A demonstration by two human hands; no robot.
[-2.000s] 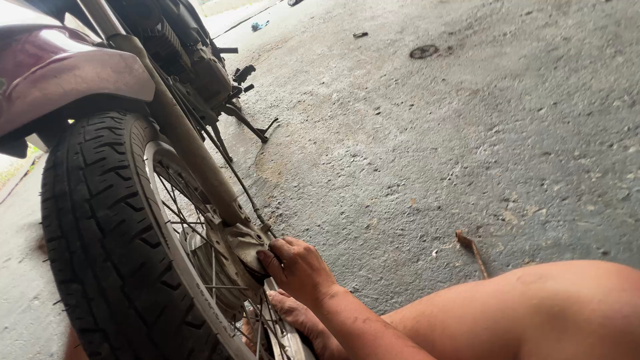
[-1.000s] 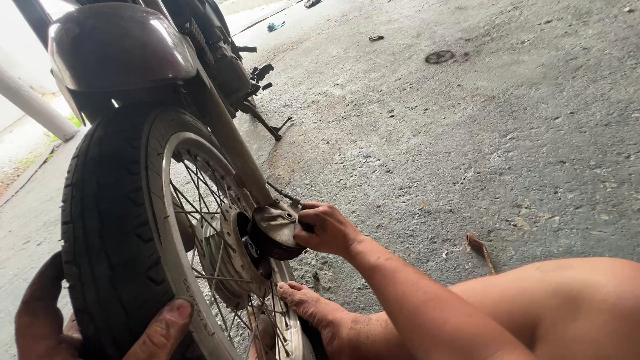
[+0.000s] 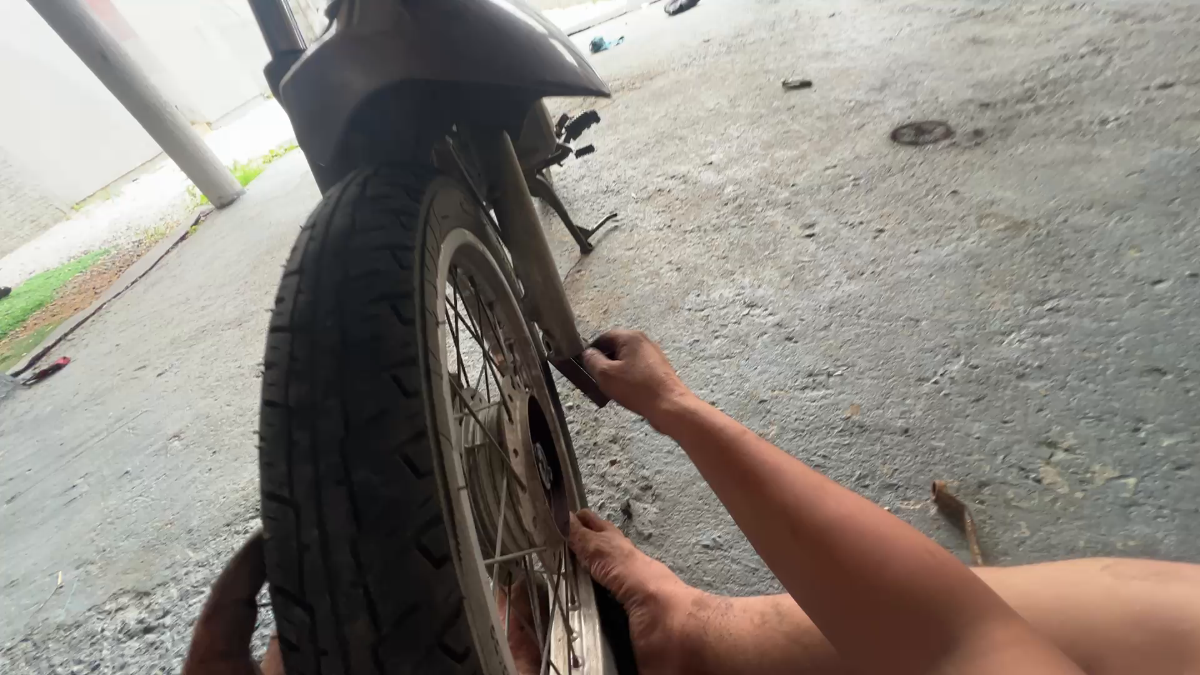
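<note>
The front wheel of a motorcycle, with a black tyre point(image 3: 347, 441), wire spokes and a metal rim, stands tilted at centre. My right hand point(image 3: 637, 375) grips a brake panel point(image 3: 581, 377), seen nearly edge-on, at the lower end of the fork leg point(image 3: 536, 253). The panel is apart from the wheel hub point(image 3: 542, 464), whose dark opening faces right. At the lower left, my left hand point(image 3: 225, 609) is partly visible beside the tyre; its grip is largely hidden. My bare foot point(image 3: 623, 572) rests against the rim's right side.
The front fender point(image 3: 403, 66) hangs above the tyre, with a stand point(image 3: 572, 220) behind the fork. A rusty metal piece point(image 3: 958, 516) lies near my leg. A round dark part point(image 3: 921, 132) and a small object point(image 3: 797, 84) lie on the concrete. A post point(image 3: 150, 112) rises at upper left.
My right hand and the brake panel have come away from the hub, up towards the fork's end. My left hand appeared around the tyre and now shows less. The view has shifted left.
</note>
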